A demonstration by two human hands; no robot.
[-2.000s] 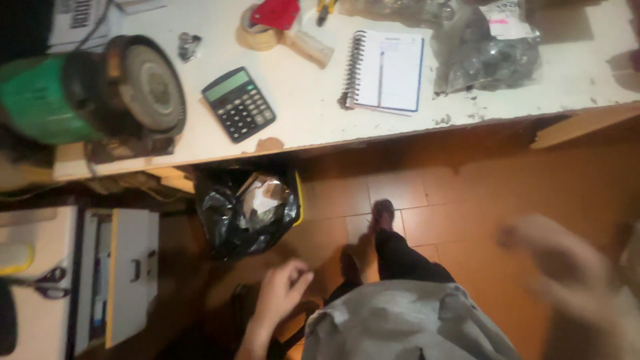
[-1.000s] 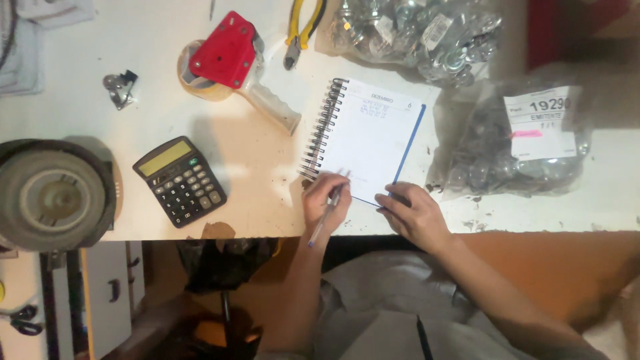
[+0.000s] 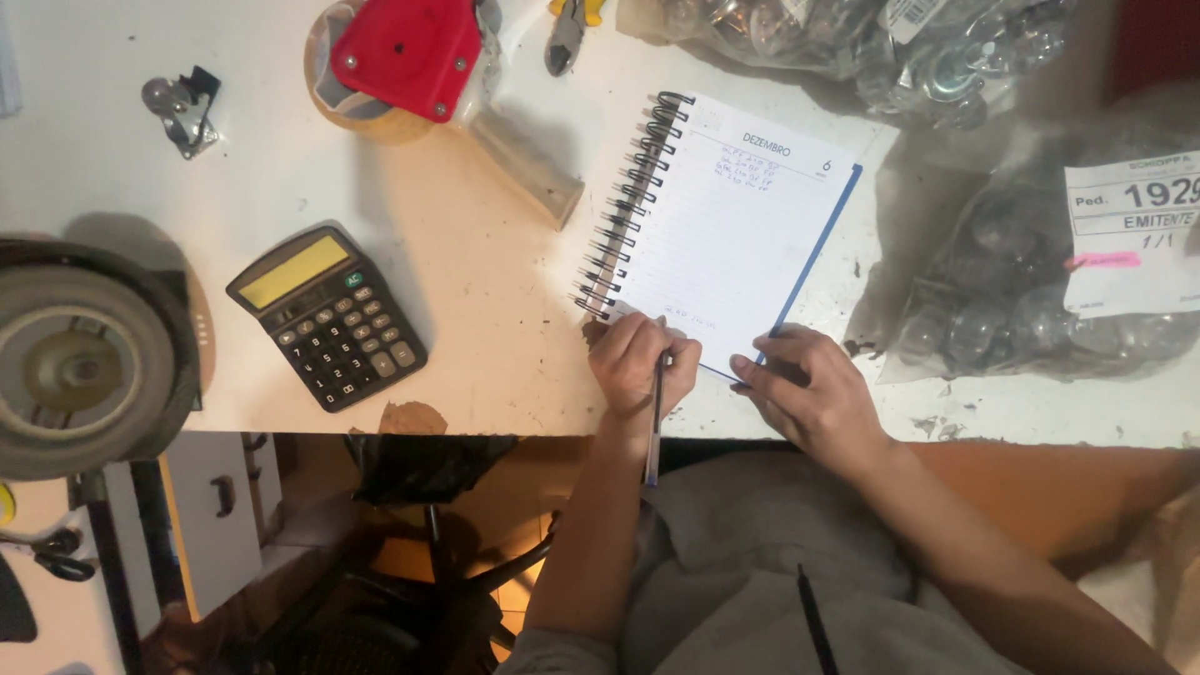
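Note:
A spiral-bound notebook (image 3: pixel 741 234) lies open on the white worktable, slightly tilted, with handwriting near the top and a fainter line near the bottom of its page. My left hand (image 3: pixel 645 367) grips a clear ballpoint pen (image 3: pixel 654 427) at the page's lower left; the pen's tip is hidden by the fingers. At the lower right corner, my right hand (image 3: pixel 817 398) pinches the notebook's blue-edged border between thumb and fingers. Left of the notebook are a red tape dispenser (image 3: pixel 408 56) with a clear handle and a black calculator (image 3: pixel 328 319).
Plastic bags of round parts lie at the top (image 3: pixel 778 37) and right (image 3: pixel 1012 281), the latter with a paper label. Cutting pliers (image 3: pixel 565 42), a small metal fitting (image 3: pixel 183 111) and a wheel-like machine part (image 3: pixel 80 361) are also about. The table's front edge (image 3: pixel 506 436) runs beneath my forearms.
Two seconds ago both hands were away from the table and the pen lay on the notebook. One second ago the pen was in my left hand. The view has moved closer over the table.

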